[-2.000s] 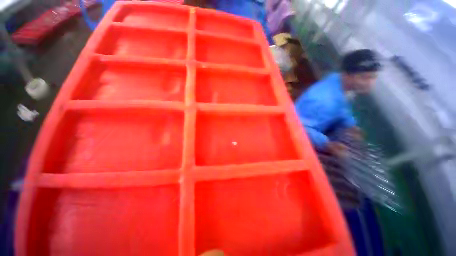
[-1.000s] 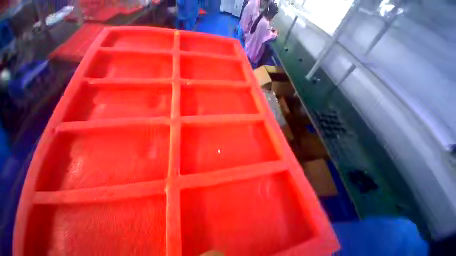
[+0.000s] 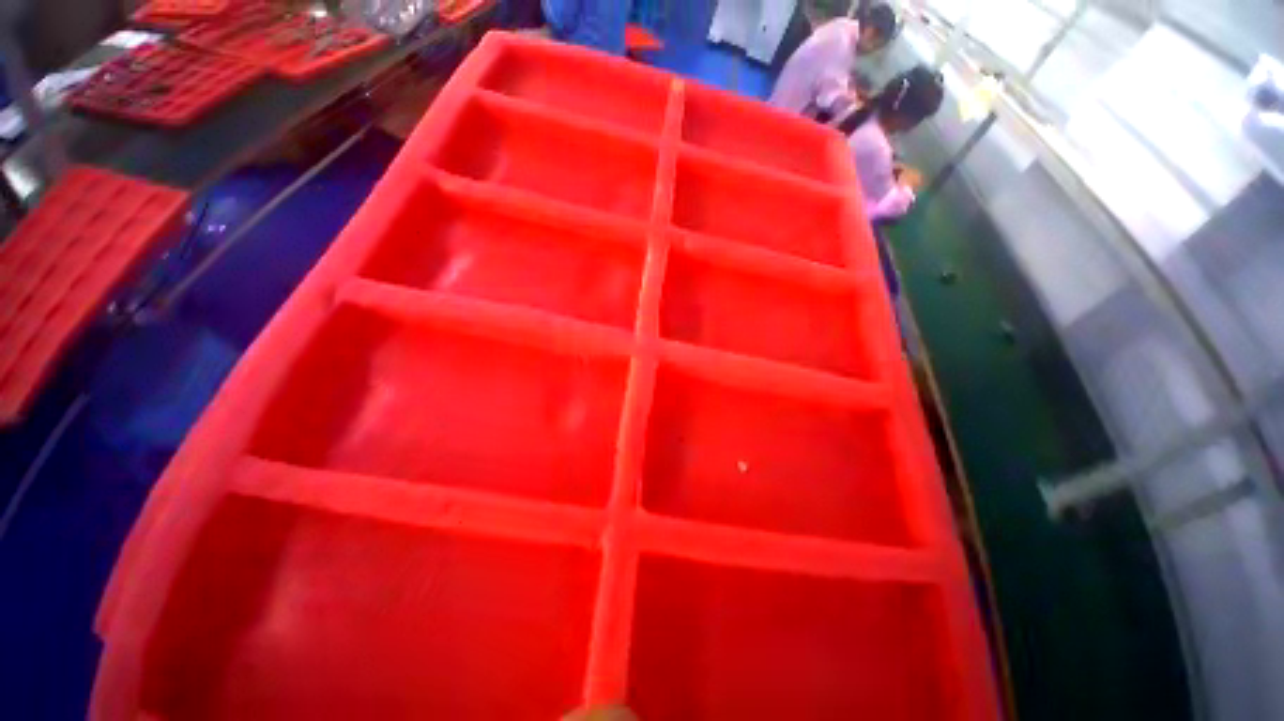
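A large bright red divided tray [image 3: 627,465] fills the middle of the head view, running away from me in two rows of shallow empty pockets. A small pale speck lies in one right-hand pocket. A second red edge shows under its lower left side, so it appears stacked. The tray's near end is cut off by the bottom edge. My left hand and my right hand are not seen. A small tan patch at the bottom centre is too little to identify.
Left, a red tray [image 3: 78,268] stands beside a bench [image 3: 261,120] with filled red trays [image 3: 169,82]. Two people in pink [image 3: 876,162] sit ahead at a long green bench [image 3: 1042,423] on my right. Blue floor [image 3: 211,366] shows left; someone in blue is ahead.
The tray sits further right in view. The seated people in pink look nearer. The person in blue and the cartons on the right have left view, and red trays on the left bench show more clearly.
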